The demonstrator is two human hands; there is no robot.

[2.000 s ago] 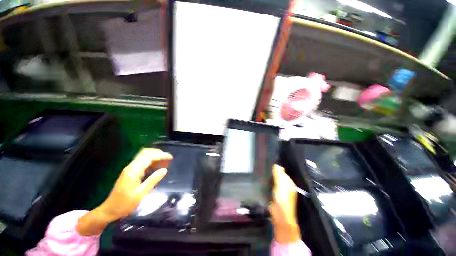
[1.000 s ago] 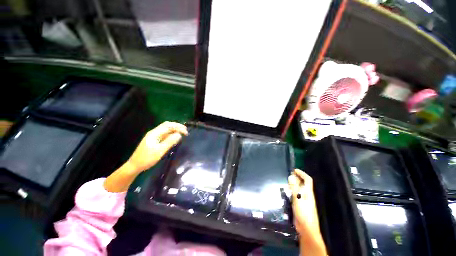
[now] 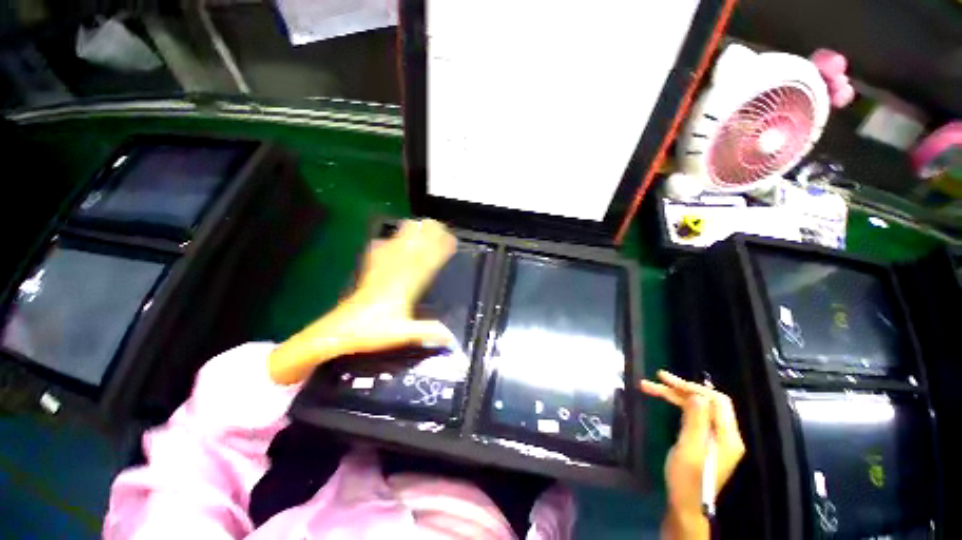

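A black foam tray (image 3: 549,456) lies in front of me with two glossy black screens side by side. My left hand (image 3: 385,301) is spread over the left screen (image 3: 422,388), fingertips near its top edge and thumb across its middle; whether it grips the screen is hidden. The right screen (image 3: 559,348) lies flat in its recess, with a bright reflection and white marks near its lower edge. My right hand (image 3: 698,438) is beside the tray's right edge and holds a thin pale stick, maybe a pen (image 3: 709,480).
A bright white panel (image 3: 538,105) stands behind the tray. A white and pink fan (image 3: 765,127) stands behind right, above a pale calculator-like box (image 3: 754,219). Trays with screens stand at left (image 3: 227,227) and right (image 3: 728,316). Paper (image 3: 335,15) hangs at the back.
The raised screen seen earlier now lies in the tray's right recess. My left hand has moved right over the left screen. My right hand has moved down and away from the tray's edge.
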